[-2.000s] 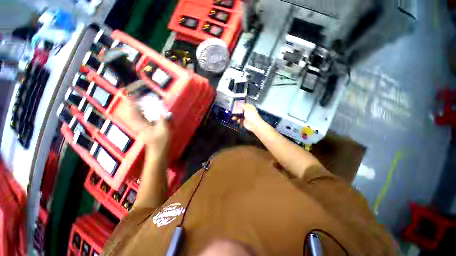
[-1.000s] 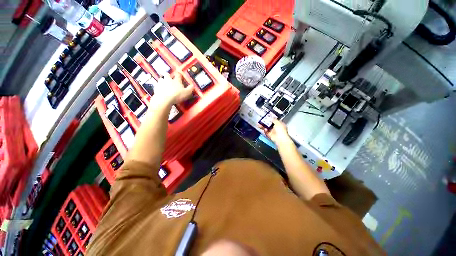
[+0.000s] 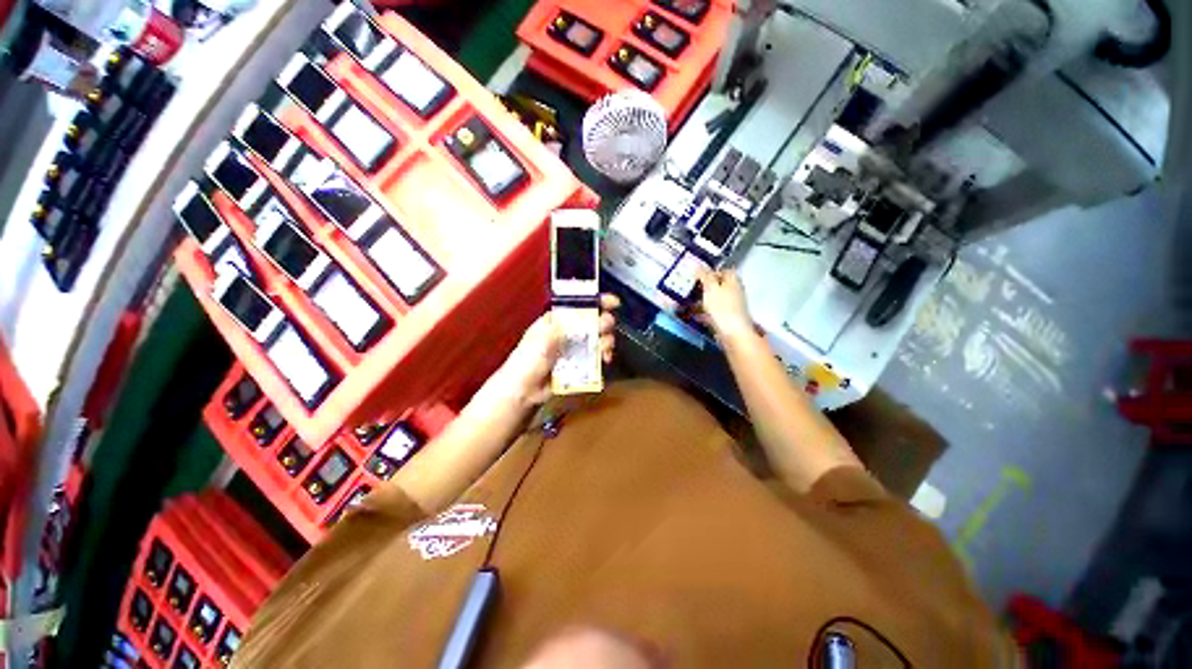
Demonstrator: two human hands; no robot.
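My left hand (image 3: 543,356) holds an opened flip phone (image 3: 575,301) upright in front of my chest, dark screen half up and white half down. My right hand (image 3: 719,298) is at the front left corner of the machine bed, with its fingertips on the lower part of a device (image 3: 688,276) at the left fixture. That device's upper part with a dark screen (image 3: 714,229) lies in the fixture. The red tray (image 3: 458,203) at left holds rows of opened devices and one closed device (image 3: 484,154).
The machine (image 3: 817,307) has a second device (image 3: 856,259) in its right fixture. A small round fan (image 3: 625,135) stands between tray stack and machine. More red trays (image 3: 693,81) lie behind and below left. Black units (image 3: 98,163) line the white shelf. A cardboard box (image 3: 895,425) is below the machine.
My left hand has come from the tray to in front of my chest and now holds an opened flip phone. My right hand stays at the left fixture.
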